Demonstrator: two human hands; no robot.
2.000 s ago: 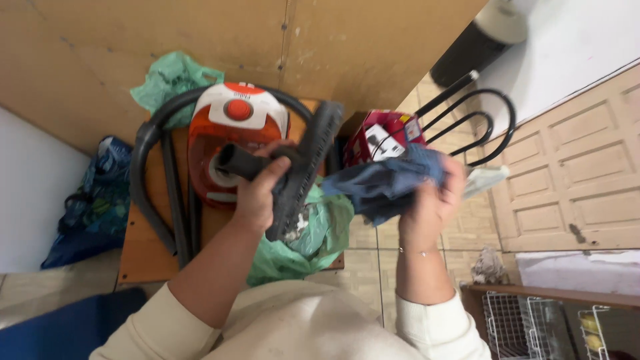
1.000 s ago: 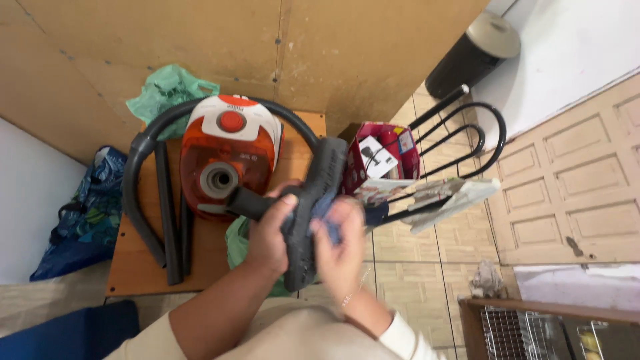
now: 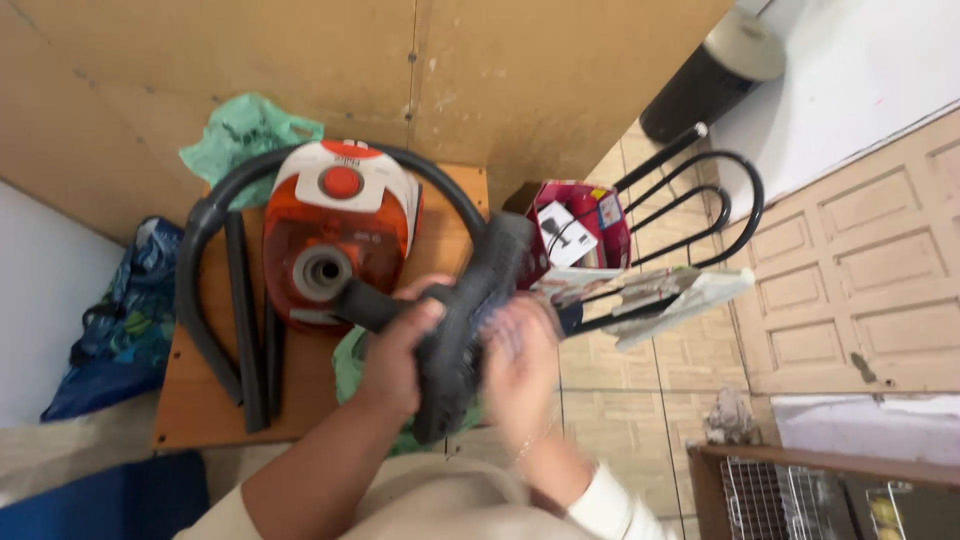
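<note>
My left hand (image 3: pixel 401 345) grips a black vacuum cleaner floor head (image 3: pixel 469 322) by its neck, holding it tilted above the wooden table (image 3: pixel 202 420). Against the right side of the head is my right hand (image 3: pixel 521 352), blurred, with a little of a blue cloth (image 3: pixel 491 315) showing at its fingers. An orange and white canister vacuum cleaner (image 3: pixel 341 232) stands on the table behind, its round hose port uncovered. The black hose (image 3: pixel 191 277) curves around it, and dark tubes (image 3: pixel 247 337) lie to its left. A green plastic bag (image 3: pixel 349 364) is partly hidden below my hands.
Another green plastic bag (image 3: pixel 247 142) lies behind the vacuum. To the right are a red bag with boxes (image 3: pixel 581 225), a black metal tube rack (image 3: pixel 754 195) and a bin (image 3: pixel 697 90). A blue patterned bag (image 3: pixel 124 330) sits left, a wire-basket shelf (image 3: pixel 795 457) lower right.
Two seconds ago my right hand held the blue cloth away from the floor head, to its right; now that hand and the cloth are against the head.
</note>
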